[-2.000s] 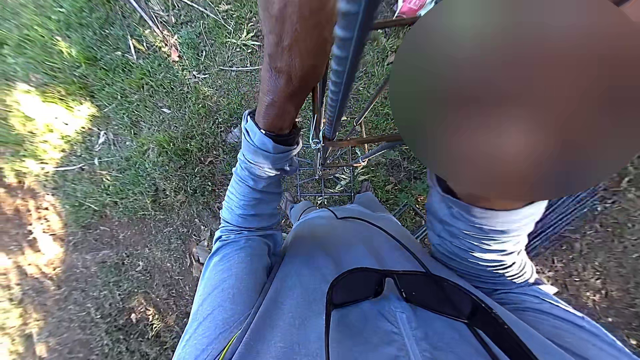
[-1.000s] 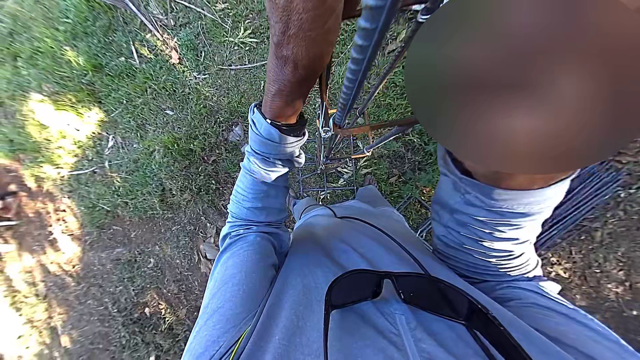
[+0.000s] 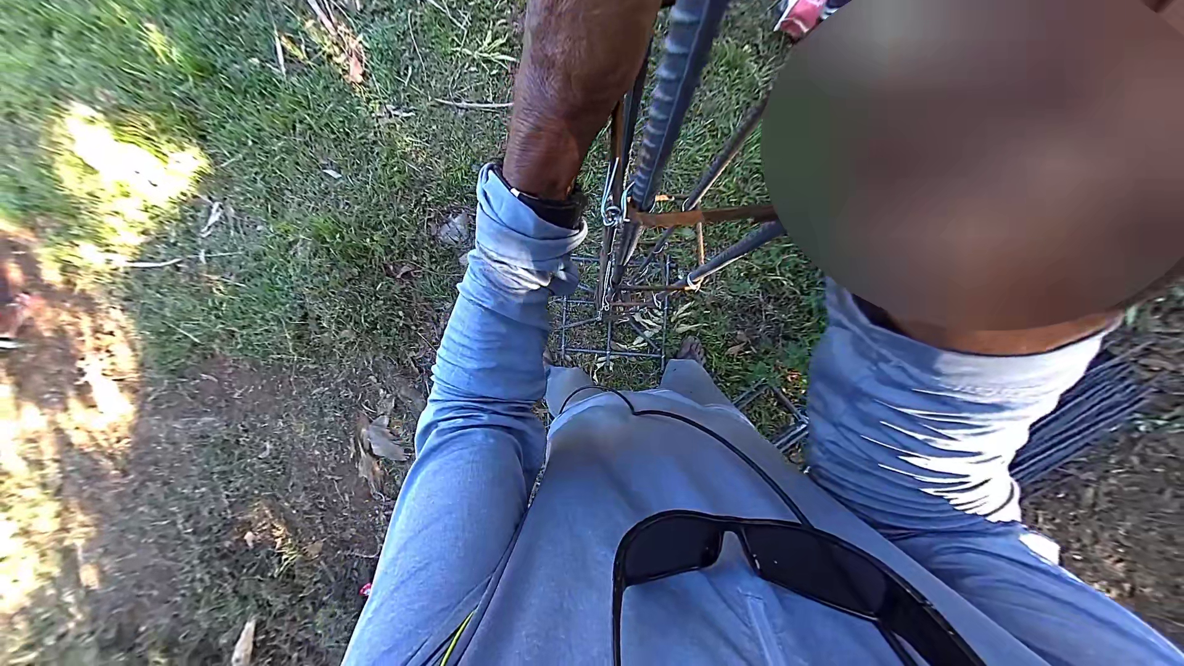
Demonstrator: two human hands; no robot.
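My left forearm, its blue sleeve rolled up and a black band at the wrist end of the cuff, reaches to the top edge; my left hand is out of view. A large blurred patch covers my right forearm, and no right hand can be made out. Between the arms stands a frame of ribbed steel rebar (image 3: pixel 680 88), with rusty crosspieces (image 3: pixel 708 217) and twisted tie wire (image 3: pixel 612 211) at a joint. It runs down to a steel bar grid (image 3: pixel 610 351) near my feet. Whether either hand touches the frame cannot be seen.
Dark sunglasses (image 3: pixel 795 564) hang at my chest with a cord (image 3: pixel 731 449). A bundle of steel bars (image 3: pixel 1091 416) lies on the ground at right. Grass (image 3: pixel 324 213), twigs and dry leaves (image 3: pixel 379 439) surround the frame. A pink and white item (image 3: pixel 801 17) shows at the top.
My left forearm has shifted slightly to the right, nearer the ribbed bar. The pink and white item, out of sight one second ago, shows again at the top.
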